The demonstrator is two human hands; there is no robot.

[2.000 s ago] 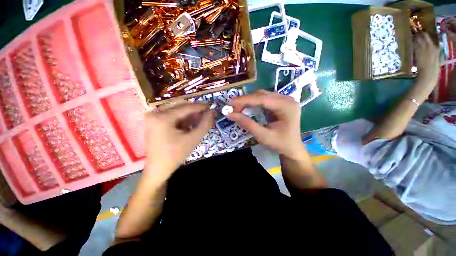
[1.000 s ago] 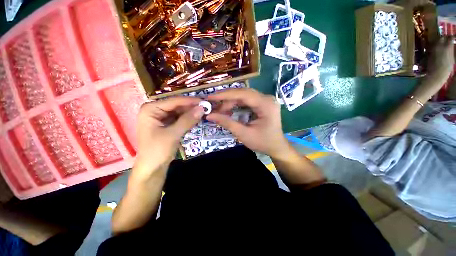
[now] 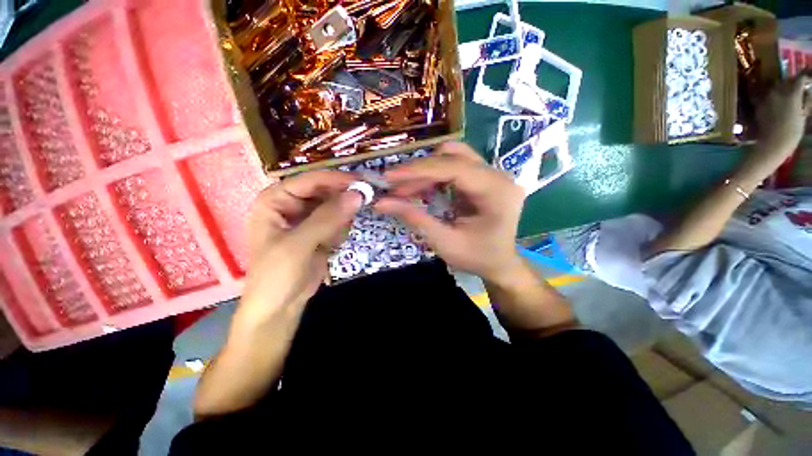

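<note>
My left hand pinches a small white ring between thumb and fingertips, above the near carton. My right hand is close to the ring's right side, its thumb and fingers around a small clear or grey piece, blurred and mostly hidden. Whether that piece touches the ring I cannot tell. The ring carton below my hands is heaped with white rings. Beyond it, the larger carton holds shiny copper and dark parts, with a flat grey part on top.
A pink compartment tray with small clear parts is at left. White frames overlap on the green surface. At right are another ring carton and a person's arm. Another person's arm shows at lower left.
Since the first frame, my hands and the ring have moved slightly left. The ring now sits at my left fingertips. The other person's hand at right has moved away from the carton, then slightly back.
</note>
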